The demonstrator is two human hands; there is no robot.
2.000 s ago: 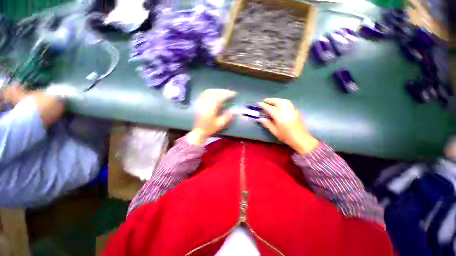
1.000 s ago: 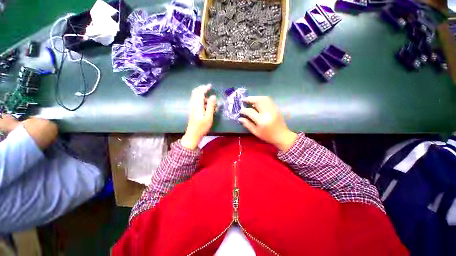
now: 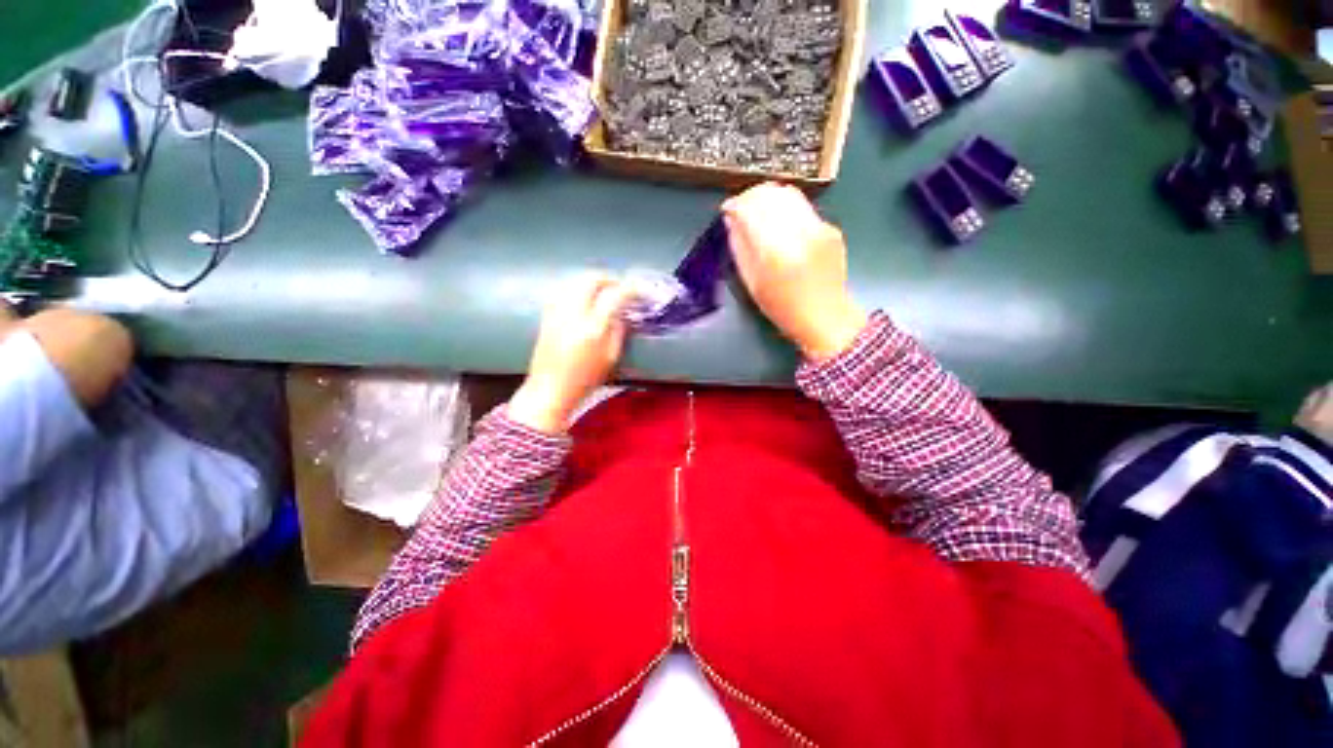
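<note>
A dark purple housing (image 3: 703, 272) is between my hands above the near part of the green bench. My right hand (image 3: 784, 256) grips its upper end. My left hand (image 3: 585, 333) holds a clear crinkled plastic bag (image 3: 648, 297) at the housing's lower left end. Whether part of the housing is still inside the bag is hard to tell. A parts carton (image 3: 845, 117) of small silver-grey pieces lies just beyond my hands. Several fitted housings (image 3: 950, 202) with silver squares at one end lie to the right of it.
A heap of bagged housings (image 3: 453, 95) lies upper left, beside a white cable (image 3: 263, 190). More purple housings (image 3: 1221, 139) cluster at right, near a brown carton (image 3: 1308, 183). Below the bench is a box with clear bags (image 3: 395, 439). People sit on both sides.
My right hand has moved up and right with one end of the housing, and the housing now shows bare and dark. The bag is bunched at my left hand.
</note>
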